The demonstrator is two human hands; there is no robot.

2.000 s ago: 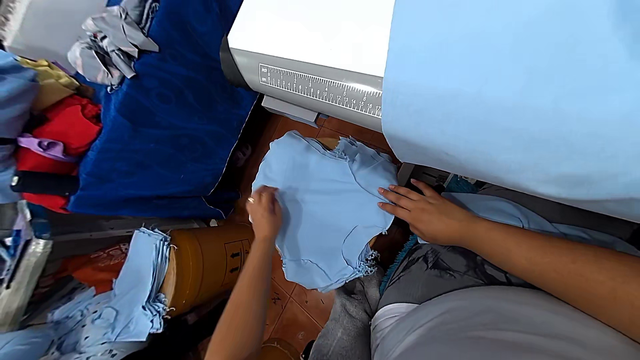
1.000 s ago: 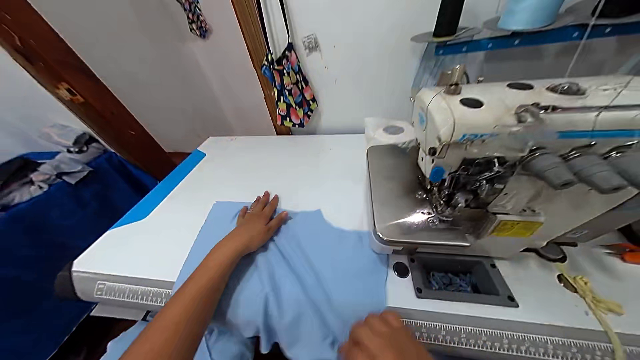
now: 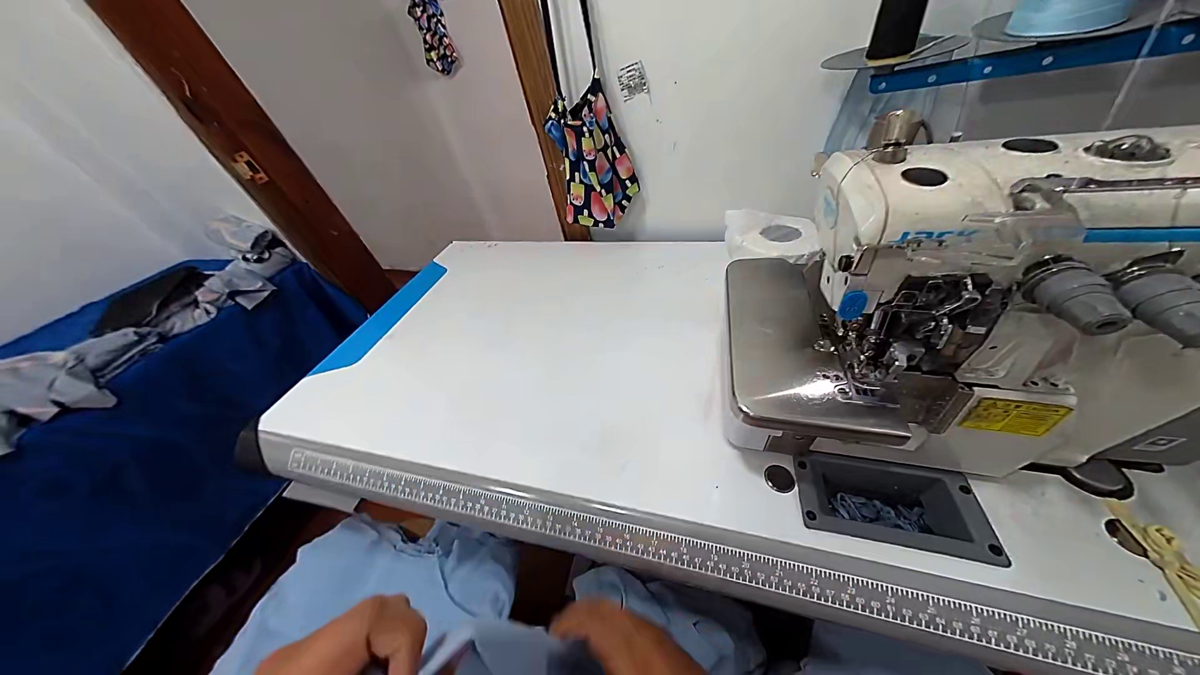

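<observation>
At the bottom of the head view my left hand (image 3: 361, 637) is closed on a light blue knit fabric piece (image 3: 497, 647). My right hand (image 3: 623, 637), blurred, is closed on the other side of that piece. Behind and beneath them lies a stack of light blue fabric pieces (image 3: 375, 572), below the table's front edge. More light blue fabric (image 3: 694, 619) rests to the right of it. The lower parts of both hands are cut off by the frame.
The white sewing table (image 3: 562, 347) has a ruler along its front edge. On its right stands a Jack overlock machine (image 3: 937, 300), with a scrap tray (image 3: 900, 511) before it. A paper roll (image 3: 773, 234) sits behind. Blue cloth (image 3: 187, 469) with grey garments is at the left.
The light blue piece that lay on the tabletop one second ago is off it. Both hands have moved down, below the table's front edge.
</observation>
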